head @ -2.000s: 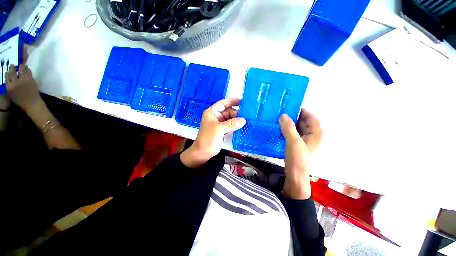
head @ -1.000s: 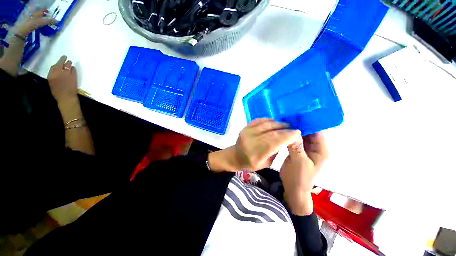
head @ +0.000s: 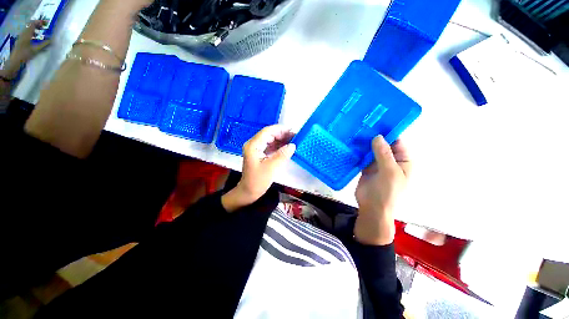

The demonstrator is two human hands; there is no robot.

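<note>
A bright blue insert tray (head: 359,121) is held tilted above the table's front edge, its two narrow slots and dotted pocket facing up. My right hand (head: 384,187) grips its lower right edge, thumb on top. My left hand (head: 259,163) touches its lower left corner with thumb and fingers. Three more blue trays lie on the table to the left: one at the far left (head: 145,90), one against it (head: 194,103) and one slightly apart (head: 251,112). All three look empty. A stack of blue trays (head: 405,43) stands behind the held tray.
A grey basin (head: 252,38) of black cables (head: 199,15) stands at the back. A retail box (head: 469,81) lies at the right on the white table (head: 449,162). Another person's braceleted arm (head: 84,93) reaches toward the basin. A red stool (head: 430,258) is below the table edge.
The held tray has turned from a steep, edge-on tilt to face up, and my hands have moved apart to its sides. The other person's arm has reached up toward the basin.
</note>
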